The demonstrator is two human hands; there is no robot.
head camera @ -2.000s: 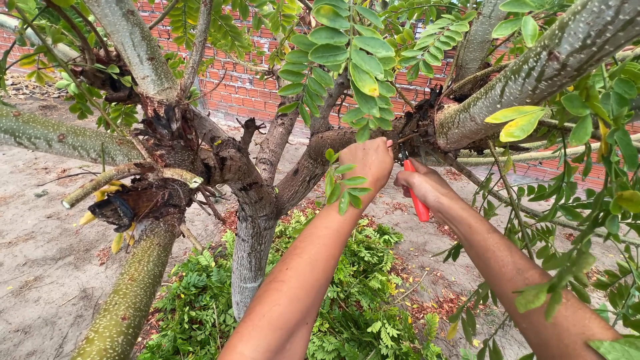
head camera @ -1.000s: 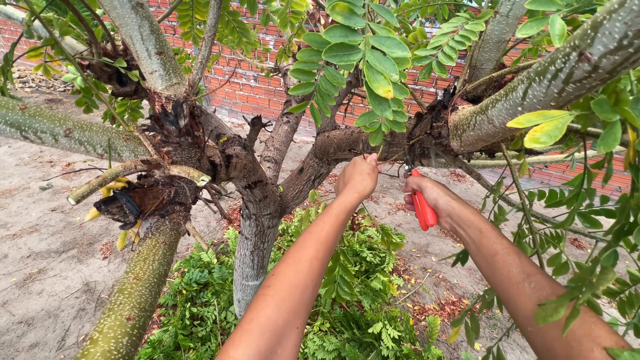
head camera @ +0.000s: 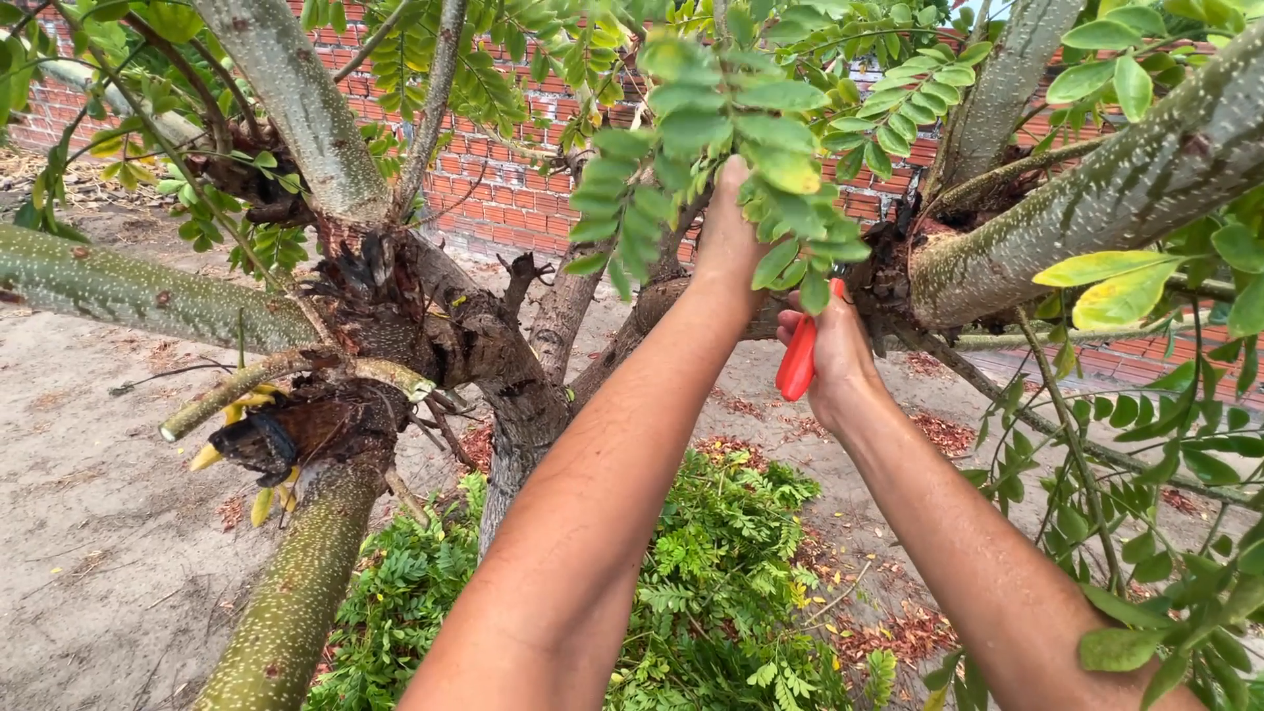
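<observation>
My left hand (head camera: 729, 232) is raised among the leaves of a compound-leaved shoot (head camera: 716, 118) at upper centre; its fingers are partly hidden behind the leaflets, and the shoot looks gripped in them. Just right of it and lower, my right hand (head camera: 834, 346) is closed around red-handled pruning shears (head camera: 798, 357). Leaves and the hand cover most of the blades, which point up toward the dark, rough branch joint (head camera: 894, 262). A thick brown limb (head camera: 657, 306) passes behind both hands.
Thick speckled branches spread to the left (head camera: 148, 296) and right (head camera: 1096, 197). A sawn stub (head camera: 237, 395) juts out at left. The main trunk (head camera: 518, 444) stands at centre, with leafy cuttings (head camera: 721, 563) on the sandy ground. Behind is a brick wall (head camera: 513, 188).
My left hand has moved up from beside the brown limb into the leafy shoot, whose leaves have shifted and blur. My right hand still holds the shears near the branch joint.
</observation>
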